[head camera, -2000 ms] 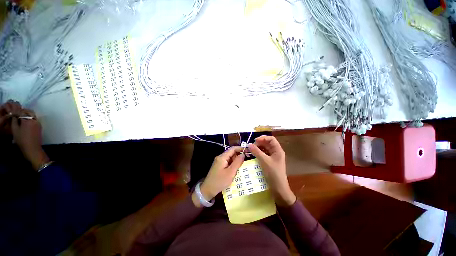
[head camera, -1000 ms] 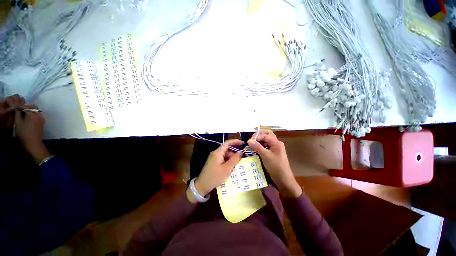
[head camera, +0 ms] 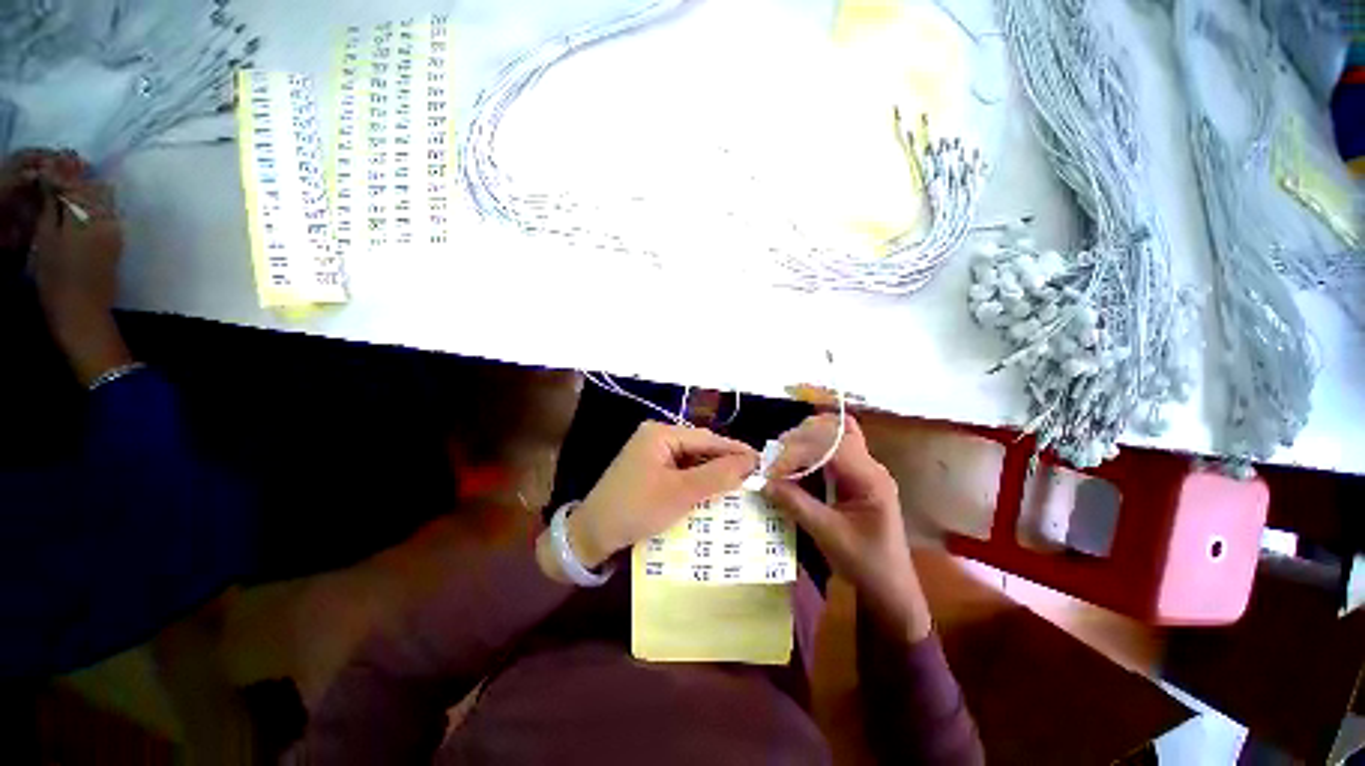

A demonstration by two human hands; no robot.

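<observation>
My left hand (head camera: 647,491), with a white band at the wrist, is closed at the fingertips on the yellow label sheet (head camera: 711,617) and a small white label (head camera: 767,461). The sheet hangs below the hand, with rows of printed labels at the top and bare yellow at the bottom. My right hand (head camera: 850,501) meets it fingertip to fingertip and holds a thin white cable (head camera: 838,437) that loops up over its fingers. More thin strands run from the table edge to the hands. The exact grip of the fingertips is too small to tell.
On the white table (head camera: 404,307) lie printed label sheets (head camera: 292,195), a curved cable bundle (head camera: 883,274) with dark tips, a hank with white ends (head camera: 1085,337) and another hank (head camera: 1257,329). A red stool (head camera: 1210,546) stands at right. Another person's hand (head camera: 75,247) is at far left.
The view has shifted, so the table sits higher and tilted. The label at my fingertips now shows clearly, the cable loops over my right hand, and the sheet hangs flatter.
</observation>
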